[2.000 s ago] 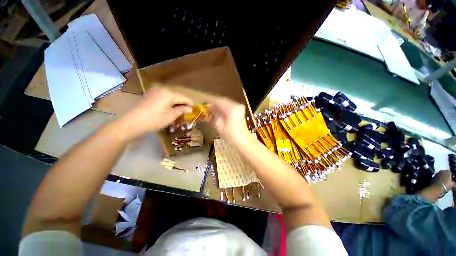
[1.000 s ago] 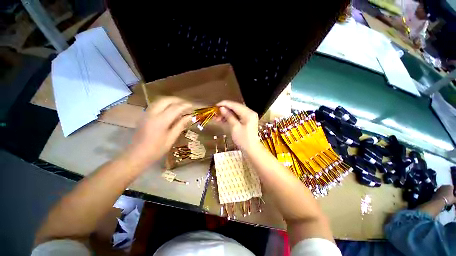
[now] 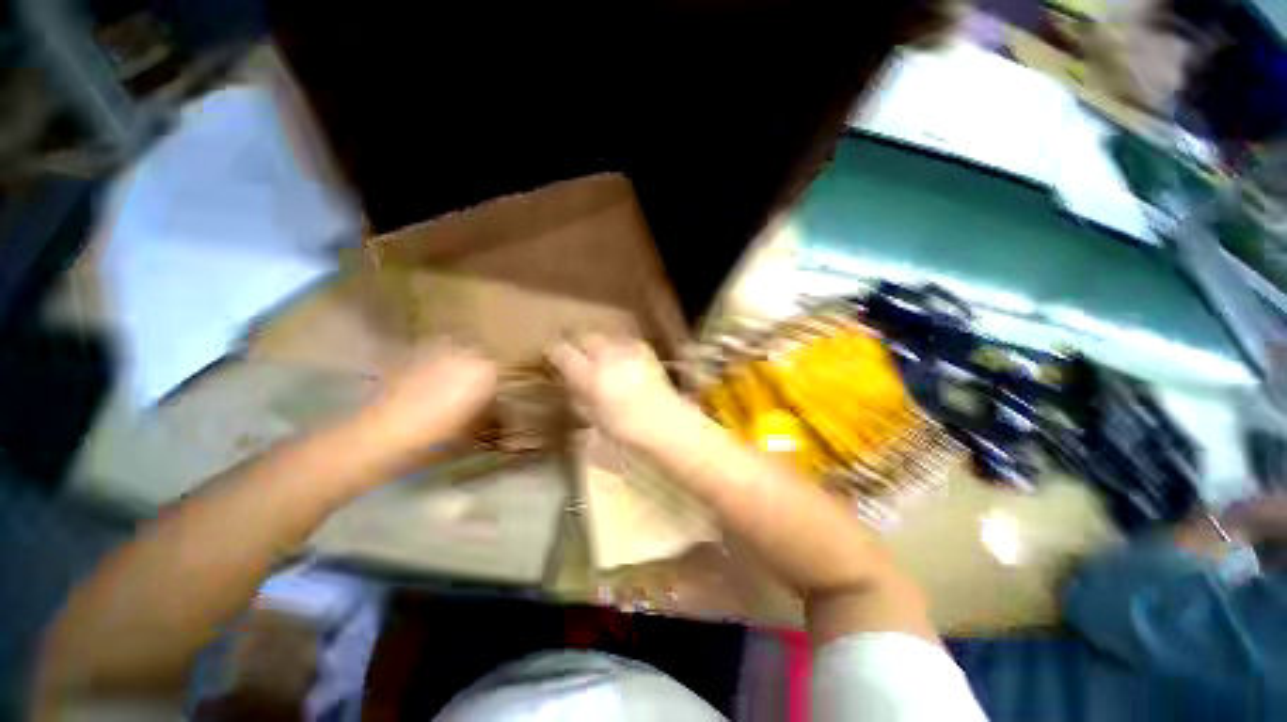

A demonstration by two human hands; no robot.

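Observation:
The frame is blurred. My left hand and my right hand are close together over the near part of the cardboard tray. Brownish strip pieces show between and just below my hands; whether either hand holds any cannot be told. The beige backing side of a flexible circuit sheet lies below my right hand and wrist. A fanned stack of orange circuit sheets lies right of my right forearm.
A large dark carton stands behind the tray. White paper sheets lie at left. Black housings are heaped at right, near a coworker's denim sleeve. A green surface lies behind. Pale scraps lie on the bench.
Both hands have moved down a little. The orange strips seen between them one second ago are no longer distinguishable. The whole view has shifted slightly and become blurred.

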